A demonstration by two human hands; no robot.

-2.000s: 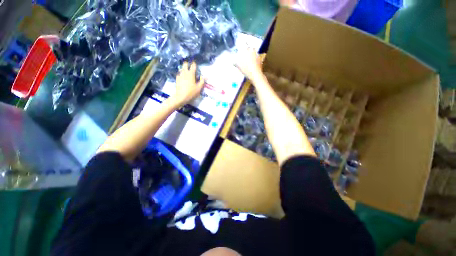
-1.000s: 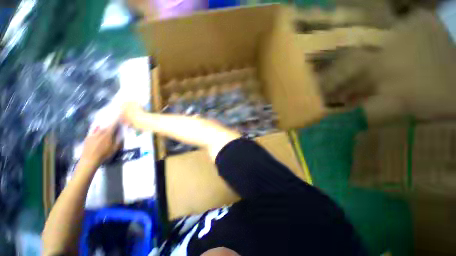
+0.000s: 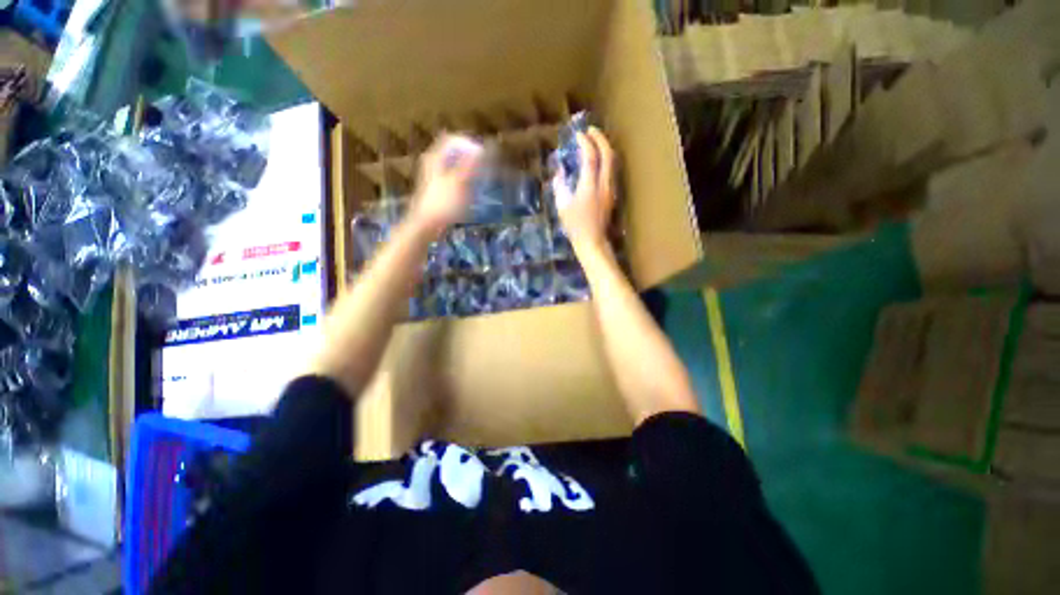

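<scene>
The open shipping carton (image 3: 488, 360) stands before me. Bagged black units (image 3: 500, 250) stand in the divider cells of its nearer rows. The brown divider (image 3: 384, 145) shows bare cells toward the far side. My right hand (image 3: 587, 192) is over the carton's right part, fingers closed round a bagged unit (image 3: 570, 151). My left hand (image 3: 442, 186) is over the carton's middle-left; it is motion-blurred, and whether it holds anything is unclear. A heap of bagged units (image 3: 105, 198) lies at the left.
A printed white board (image 3: 250, 256) lies between heap and carton. A blue basket (image 3: 157, 488) stands at lower left, partly behind my sleeve. Folded brown dividers (image 3: 802, 116) stand at upper right. Flat cardboard (image 3: 930, 372) lies at right. A yellow line (image 3: 723, 372) crosses the green floor.
Both hands have moved right from the heap and white board to above the carton. A bagged unit now shows in my right hand. The view has turned right, so the carton sits nearer the centre.
</scene>
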